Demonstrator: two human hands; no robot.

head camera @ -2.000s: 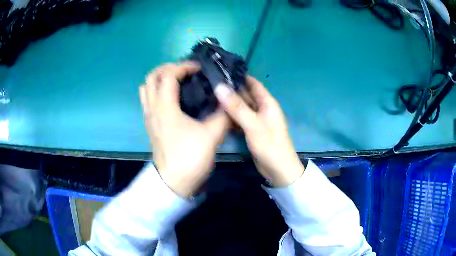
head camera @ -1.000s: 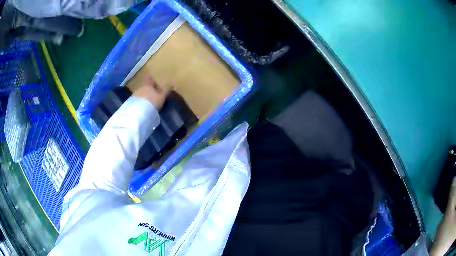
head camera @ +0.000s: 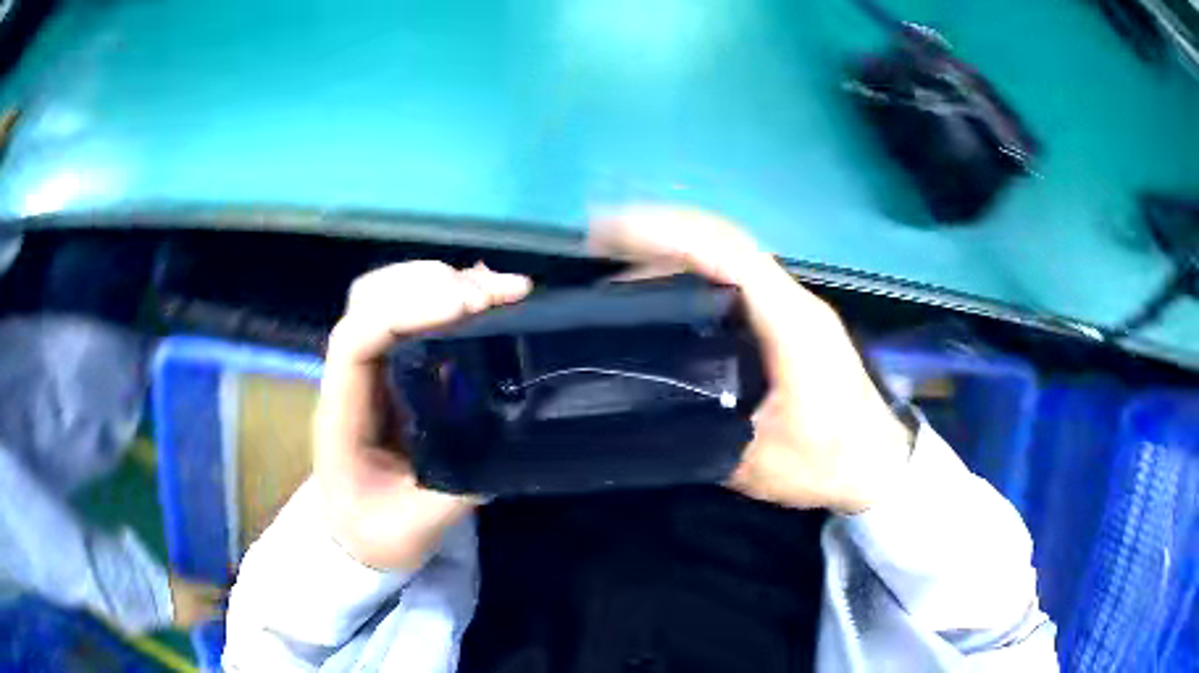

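A black open housing [head camera: 579, 460] is held above my lap at the bench edge, its open side facing me. A thin white wire [head camera: 618, 376] curves across its inside and ends in a small white tip at the right. My left hand [head camera: 381, 408] grips the housing's left end, and my right hand [head camera: 802, 381] grips its right end. The fingers behind the housing are partly hidden, and the right fingers are blurred. A black unit with wires [head camera: 949, 132] lies on the green bench [head camera: 434, 118] at the upper right, blurred.
A blue crate with a tan liner [head camera: 270, 434] stands below the bench edge at left. More blue crates [head camera: 1091, 500] stand at right. Part of a person in pale clothing [head camera: 66, 513] shows at far left. Dark cords [head camera: 1164, 296] lie at the right edge.
The view has swung back from the crate at left to the bench. My left hand has left the crate, and both hands now hold the open housing. The wired unit is out of my hands.
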